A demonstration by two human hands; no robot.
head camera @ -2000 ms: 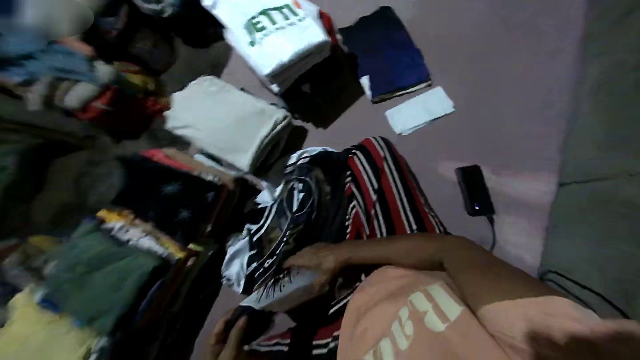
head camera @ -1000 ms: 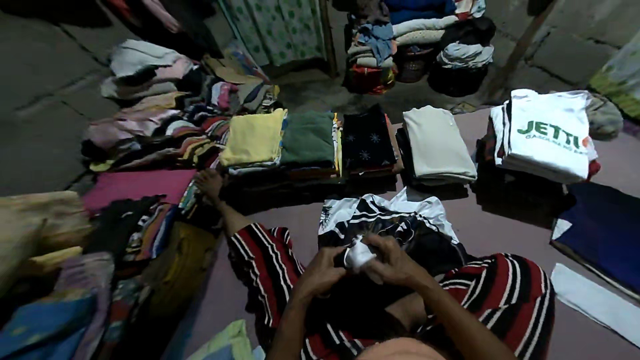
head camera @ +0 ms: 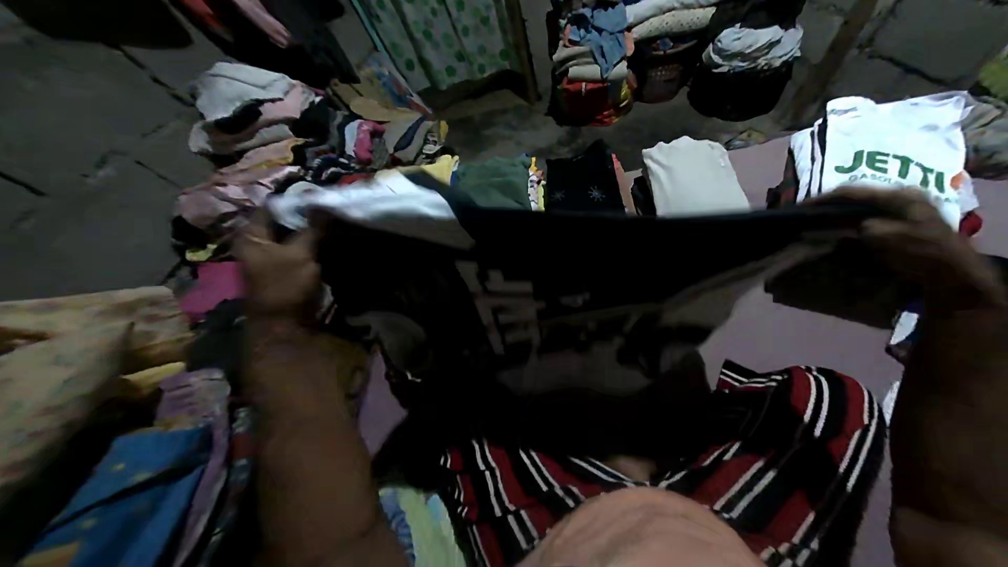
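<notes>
A black garment (head camera: pixel 583 291) with a white part and a blurred pale print hangs stretched between both hands, above my lap in red, black and white striped cloth (head camera: pixel 819 417). My left hand (head camera: pixel 279 264) grips its white end at the left. At the right, my right hand (head camera: pixel 906 228) grips the black edge, in front of a stack topped by a white printed shirt (head camera: pixel 890 150). Behind the garment's upper edge stand folded stacks: a yellow one (head camera: pixel 429 169), a green one (head camera: pixel 496 181), a black one (head camera: pixel 583 181) and a cream one (head camera: pixel 693 177). The garment's lower part is dark and blurred.
A heap of mixed clothes (head camera: pixel 252 157) lies at the upper left. Blue patterned cloth (head camera: pixel 126 488) and other fabric lie at the lower left. Fuller piles (head camera: pixel 594 55) stand at the back by a green-dotted curtain (head camera: pixel 449 39). Mauve flooring (head camera: pixel 772 339) shows between things.
My hands were close together over the black and white cloth on my lap; now they are wide apart and raised, with the black garment spread between them.
</notes>
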